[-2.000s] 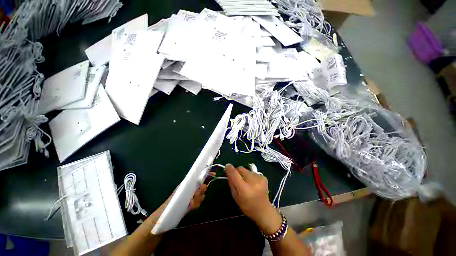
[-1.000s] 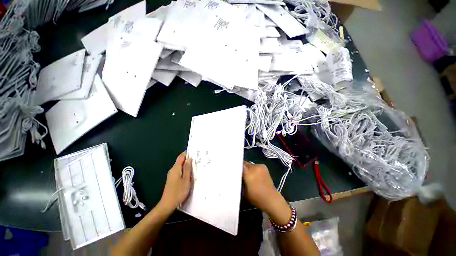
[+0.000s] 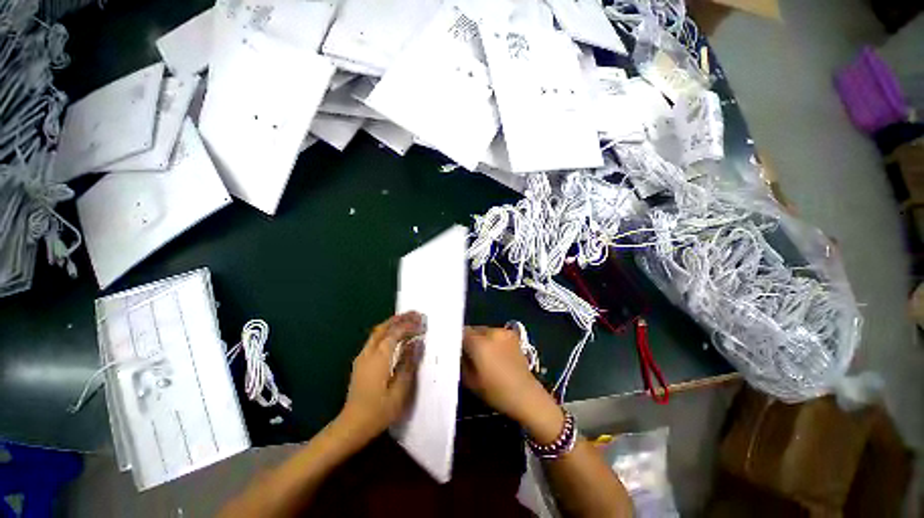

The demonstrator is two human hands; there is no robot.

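Observation:
A flat white panel (image 3: 438, 354) stands on edge between my hands near the table's front edge. My left hand (image 3: 390, 369) grips its left side, with a bit of white cable at the fingers. My right hand (image 3: 494, 364) is at its right side; its fingertips are partly hidden behind the panel, and a white cable hank (image 3: 525, 346) shows beside it. Another panel lies at the left (image 3: 170, 379), lined face up, with a coiled cable (image 3: 261, 366) beside it.
White panels (image 3: 268, 116) are piled across the back, with more stacked at the far left. Loose cable hanks (image 3: 552, 235) lie right of centre. A clear bag of cables (image 3: 755, 293) bulges over the right edge. A dark phone (image 3: 608, 293) with a red strap (image 3: 649, 362) lies beside it.
The held panel has turned from lying tilted, to showing its broad face, to nearly edge-on. Another panel now lies on the back pile at centre right. The view has shifted slightly.

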